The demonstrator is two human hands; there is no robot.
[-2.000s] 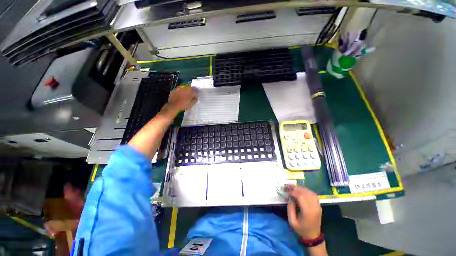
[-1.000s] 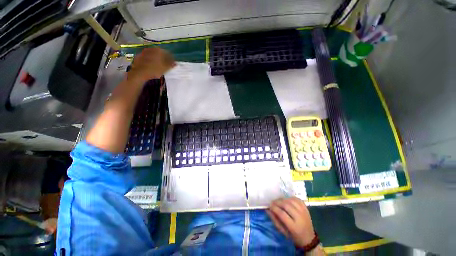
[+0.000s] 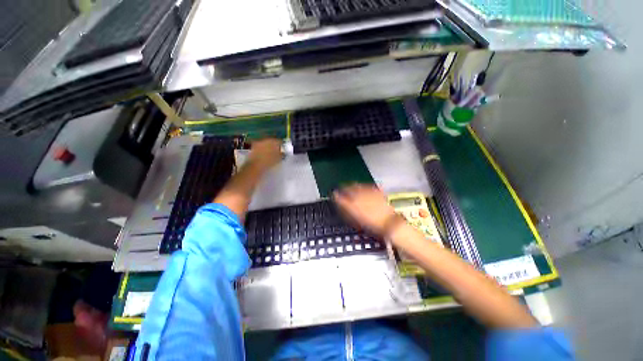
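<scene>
The centre pocket tray [image 3: 303,229] lies on a silver metal plate [image 3: 317,292], with pale squares in its front rows. My right hand [image 3: 363,206] is over the tray's back right part, fingers pointing left. My left hand [image 3: 265,152], blurred, is at the top left of a white paper sheet [image 3: 289,182] behind the tray. A small white spot shows by its fingertips. Whether either hand holds anything is hidden by blur. A cream-yellow calculator [image 3: 416,215] lies right of the tray, partly under my right forearm.
Another black tray [image 3: 199,190] lies on a metal plate [image 3: 141,215] at left. An empty black tray [image 3: 345,125] is at the rear. A second white sheet [image 3: 395,166], dark tubes [image 3: 445,190] and a pen holder [image 3: 455,116] are at right. A loaded shelf [image 3: 247,35] hangs above the rear.
My left hand has moved right, from above the left tray to the paper's top. My right hand has moved from the front plate edge up over the centre tray. The view has tilted up.
</scene>
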